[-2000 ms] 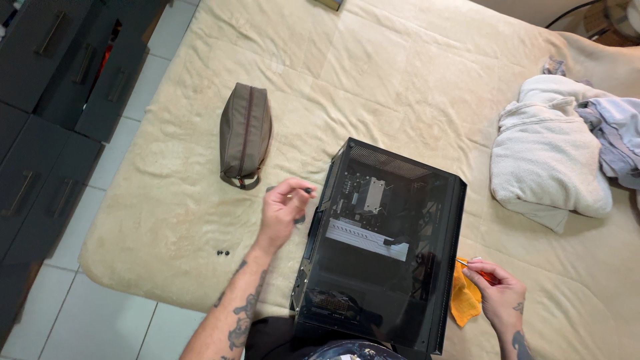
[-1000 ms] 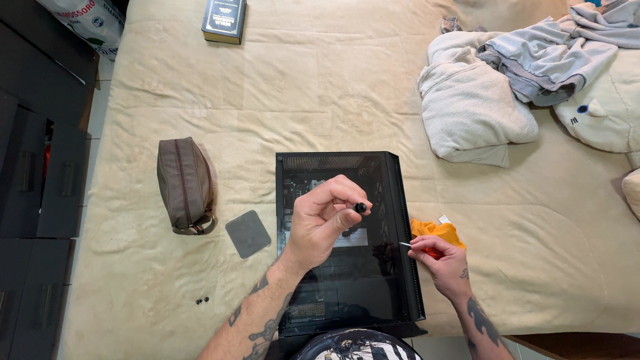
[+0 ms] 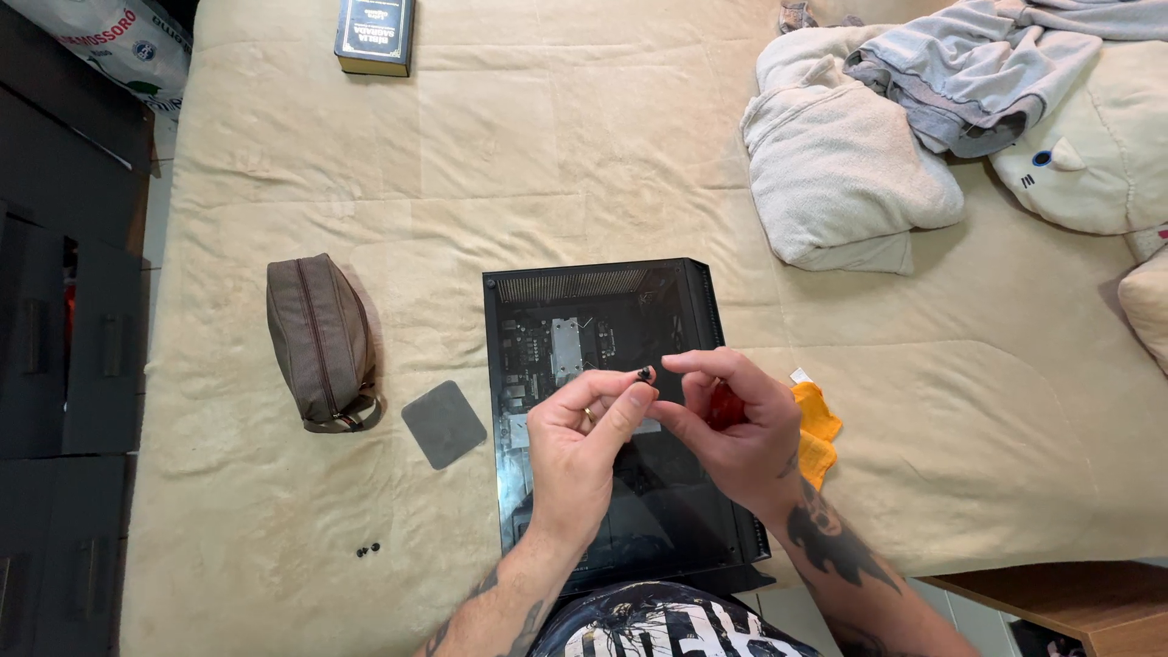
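Observation:
A black computer case (image 3: pixel 620 301) with a see-through side panel lies flat on the bed, its parts showing through the panel. Over its middle, my left hand (image 3: pixel 589 438) pinches a small black screw (image 3: pixel 644 374) between thumb and index finger. My right hand (image 3: pixel 735 420) is close beside it, curled around a red handle (image 3: pixel 725 406), probably a screwdriver's; its shaft is hidden. Two more small black screws (image 3: pixel 368 549) lie on the bedspread at the lower left. A dark grey square pad (image 3: pixel 444 425) rests left of the case.
A brown zippered pouch (image 3: pixel 319 342) stands left of the pad. An orange cloth (image 3: pixel 818 433) lies by the case's right side. Toward the back are a thick book (image 3: pixel 374 36), a folded light towel (image 3: pixel 849 155) and a plush toy (image 3: pixel 1095 146). Dark drawers (image 3: pixel 64 347) stand along the left.
My right hand has come from the orange cloth's side to my left hand over the case. My left hand has moved from the case's left edge to above its panel. The view has shifted.

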